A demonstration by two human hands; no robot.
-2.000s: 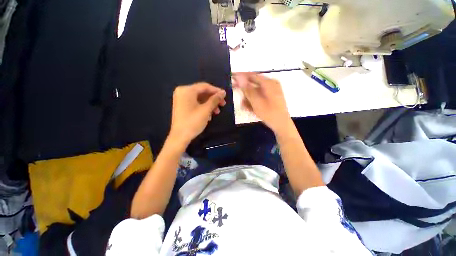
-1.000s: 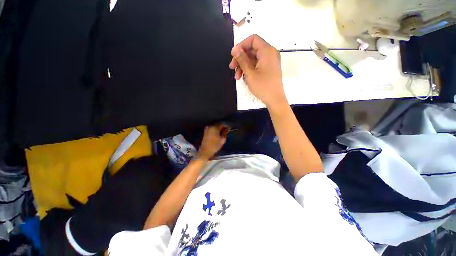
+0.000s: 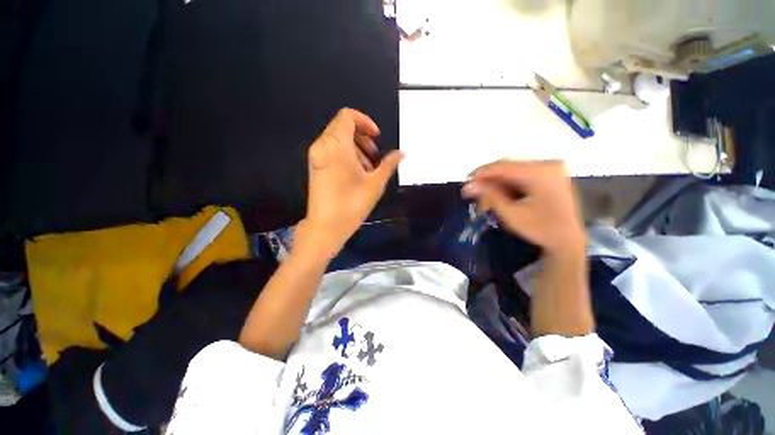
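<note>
My left hand is over the black fabric near its right edge, fingers curled and thumb apart from them. A dark spot shows between the fingers; I cannot tell if it is an object or the cloth behind. My right hand is lower and to the right, just off the front edge of the white table. It is blurred, with thumb and fingertips close together. No thread can be made out between the hands.
Blue and green snips lie on the table. The cream machine head is at upper right, a dark rectangle below it. Yellow cloth is at left. White-and-black garment pieces are heaped at right.
My left hand has risen from near my lap to over the black fabric. My right hand has moved from above the table down and right, past its front edge.
</note>
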